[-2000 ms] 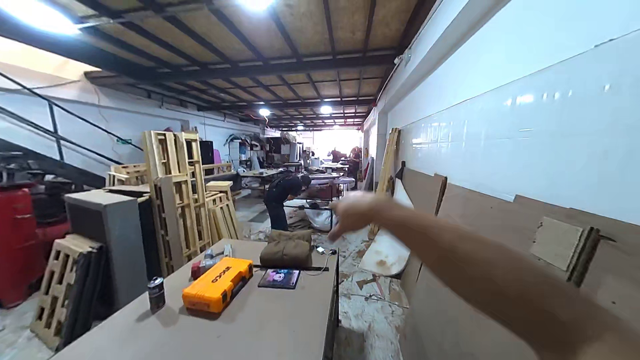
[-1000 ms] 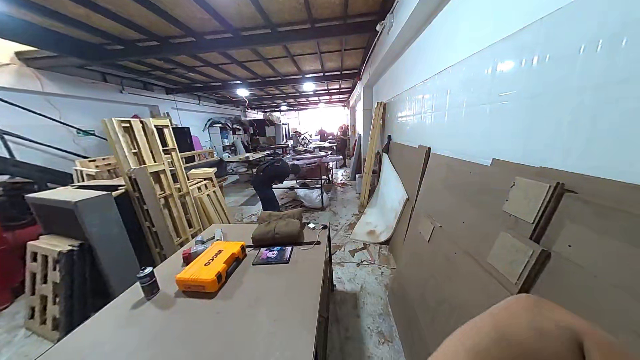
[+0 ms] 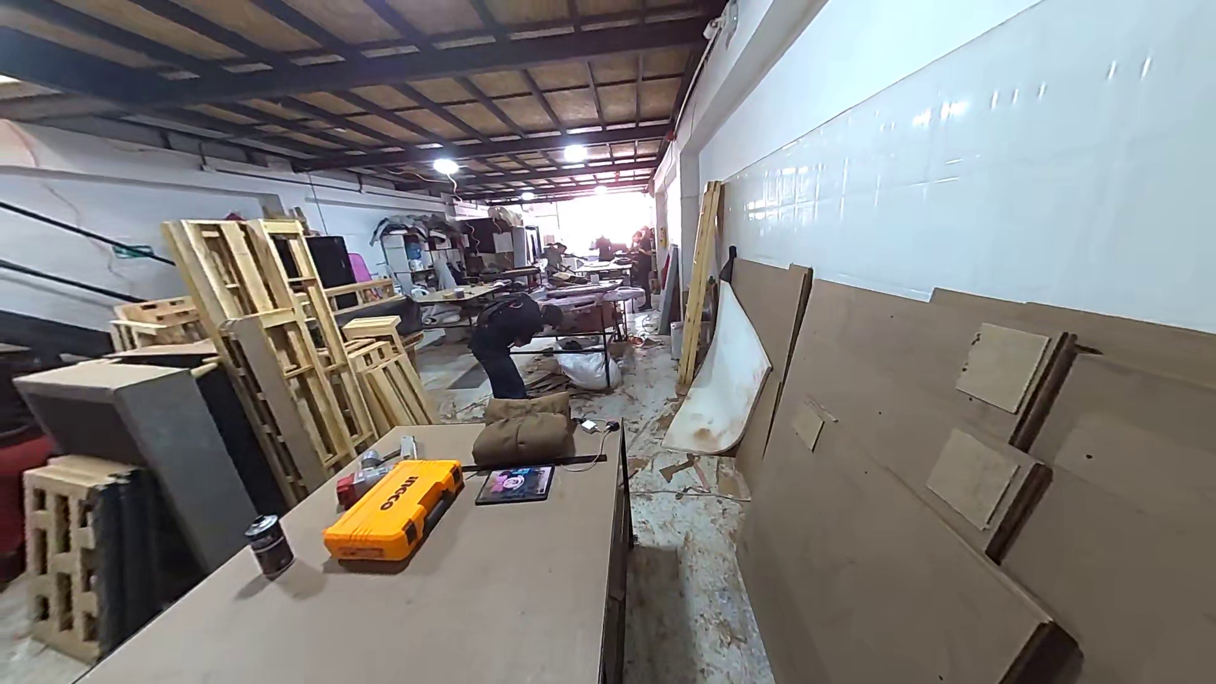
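Note:
Neither my left hand nor my right hand shows in the head view now. Below me stretches a worktable (image 3: 456,589) with a smooth brown top. An orange Ingco plastic tool case (image 3: 394,510) lies shut on it, with a red and grey tool (image 3: 359,480), its kind unclear, just behind. To the left of the case a dark can (image 3: 269,546) stands upright. A tablet or flat black-framed item with a colourful face (image 3: 516,484) lies to the right, in front of a folded brown cloth bundle (image 3: 524,435). A white plug adapter with a cable (image 3: 589,427) rests by the far right corner.
Brown boards (image 3: 883,427) lean along the right wall beside a curved white sheet (image 3: 724,380). Wooden frames (image 3: 275,332) and a grey box-like piece (image 3: 142,437) stand left. Beyond the table a person (image 3: 506,342) bends over. Scraps litter the floor aisle (image 3: 665,532).
A bare arm stretched forward across the right side two seconds ago, then showed only at the bottom edge, and is now out of view. The view has turned somewhat to the right.

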